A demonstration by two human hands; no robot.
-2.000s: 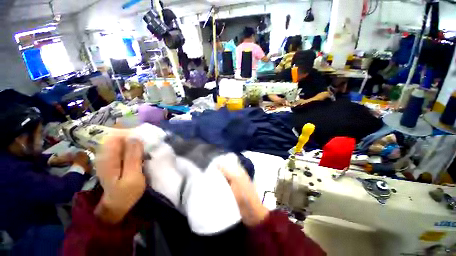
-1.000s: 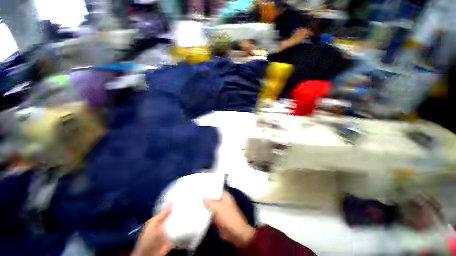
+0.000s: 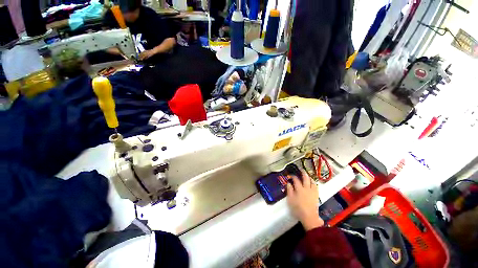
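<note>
My right hand (image 3: 304,199) reaches onto the machine table, its fingers at the right end of a smartphone (image 3: 273,187) with a lit screen; it does not grip the phone. The phone lies flat below the cream-white sewing machine head (image 3: 230,141). A navy garment piece with a white panel (image 3: 128,254) and grey edge lies at the bottom left, below the needle end of the machine. My left hand is not clearly visible; at most a sliver shows at the bottom edge by the white panel.
Red-handled scissors (image 3: 324,168) lie beside the phone. A red plastic basket (image 3: 419,230) with dark cloth stands at the right. A yellow-handled screwdriver (image 3: 105,102) stands upright on the head, with a red bundle (image 3: 188,103) behind it. Navy cloth (image 3: 42,136) is heaped left. A person sits beyond.
The view has turned right and down. My right hand has let go of the white panel and moved right to the phone. The white panel is now low at the left.
</note>
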